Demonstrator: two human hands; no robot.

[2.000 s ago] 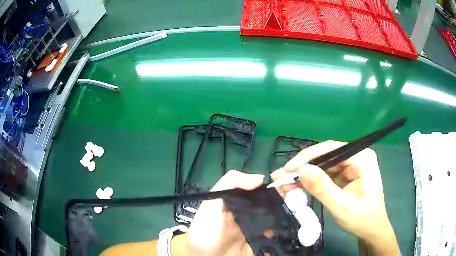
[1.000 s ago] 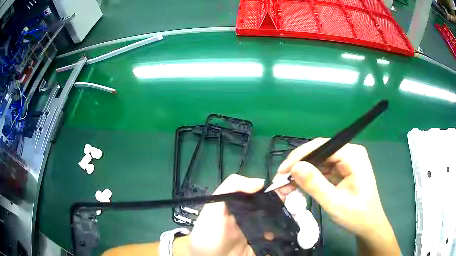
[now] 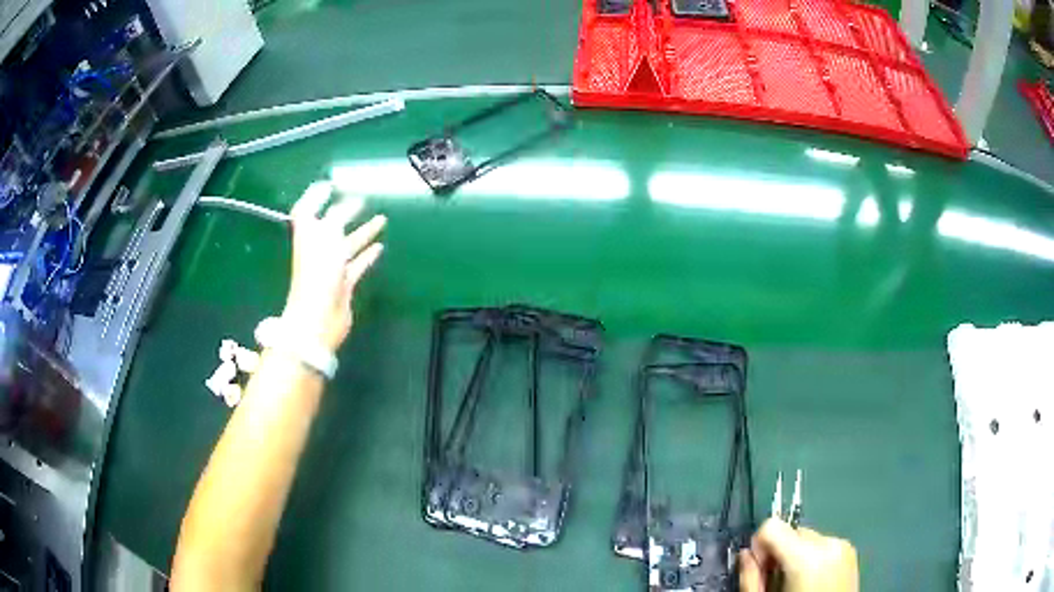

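Observation:
My left hand is stretched out over the green surface at the left, fingers apart and empty, with a white band on the wrist. A black phone frame lies tilted beyond it, not touching the hand. My right hand is at the lower right, holding tweezers with their pale tips apart and pointing away. Black phone frames lie loosely stacked in the middle. More overlapping frames lie just left of my right hand, which is close to their lower end.
A red perforated tray lies at the far side, with two dark pieces at its left end. A white sheet or tray is at the right. White bits lie left of my forearm. Pale rails and blue-cabled machinery are at the left.
My left hand has let go of the held frame and moved far left and forward. A frame now lies beyond it. My right hand has dropped lower, and its tweezer tips now point away.

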